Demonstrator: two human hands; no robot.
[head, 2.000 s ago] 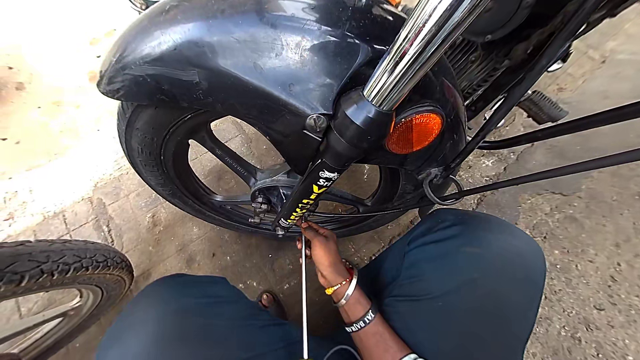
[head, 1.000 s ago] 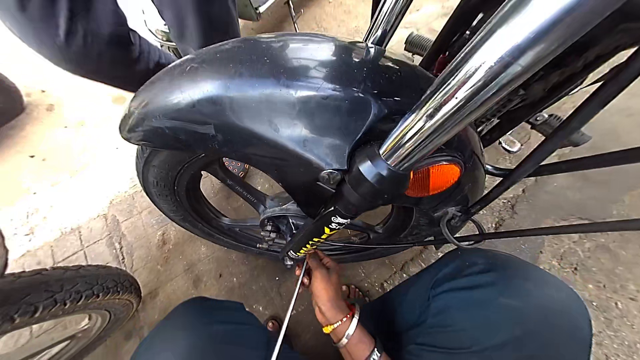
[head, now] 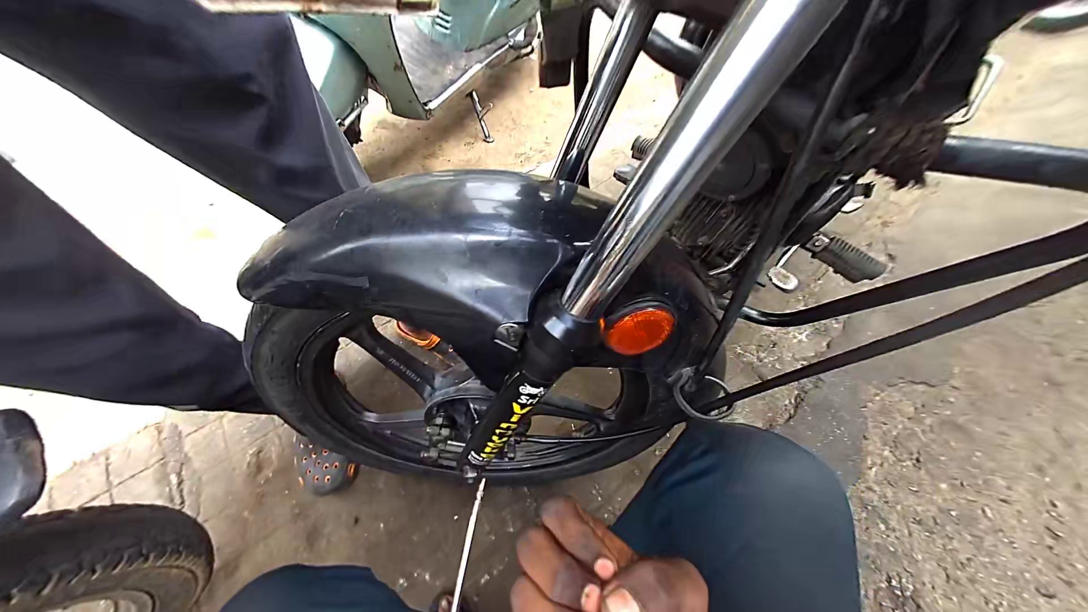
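Note:
My right hand (head: 608,561) is low in the view, its fingers curled in toward the thumb; whether a small thing is between the fingertips cannot be told. To its left, apart from it, a thin metal rod (head: 468,544) runs from the bottom end of the motorcycle's black fork leg (head: 506,416) down out of view. The fork's chrome tube (head: 671,161) rises to the upper right. Behind the leg are the black spoked front wheel (head: 285,382) and the black front mudguard (head: 425,246). An orange reflector (head: 639,329) sits beside the leg. My left hand is not in view.
A person's dark-trousered legs (head: 195,110) stand at the left, near the mudguard. Another tyre (head: 102,544) is at lower left. A green scooter (head: 399,59) stands behind. Black straps (head: 918,340) stretch right from a metal ring (head: 702,396). My knees are at the bottom.
My right hand has moved off the fork's lower end, down and to the right; the rod still reaches the fork end. The view now takes in more of the person's legs and a scooter.

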